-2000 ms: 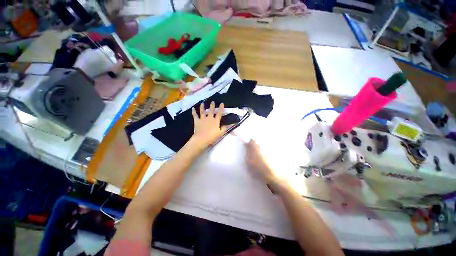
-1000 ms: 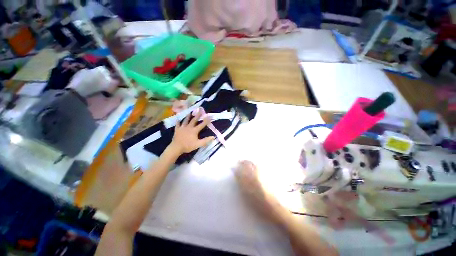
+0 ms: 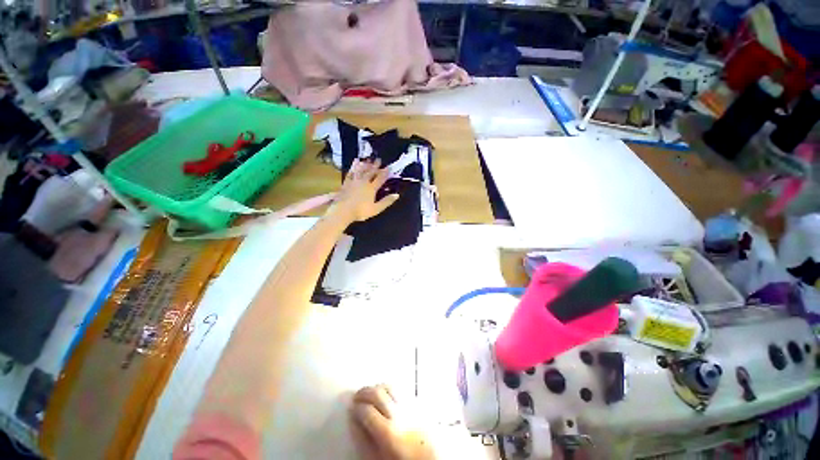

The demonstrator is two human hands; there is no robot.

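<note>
Black cut panels (image 3: 388, 227) and white cut pieces (image 3: 355, 272) lie in a loose, overlapping pile across the white table and the brown board. My left hand (image 3: 364, 193) is stretched forward, palm down on the pile, with its fingers apart. My right hand (image 3: 385, 422) rests on the white table near the bottom edge of the view, left of the machine head. Its fingers are curled and blurred by glare, and whether it holds anything is hidden.
The cream sewing machine (image 3: 755, 377) with a pink holder (image 3: 548, 328) stands at right. A green basket (image 3: 148, 175) with red items is at back left, a pale strip (image 3: 297, 207) trailing from it. Orange tape (image 3: 76, 377) edges brown board at left. Pink fabric (image 3: 346, 49) hangs behind.
The pile has moved forward onto the brown board, away from the orange tape, with my left hand on it. My right hand is lower in view. The camera view has also shifted.
</note>
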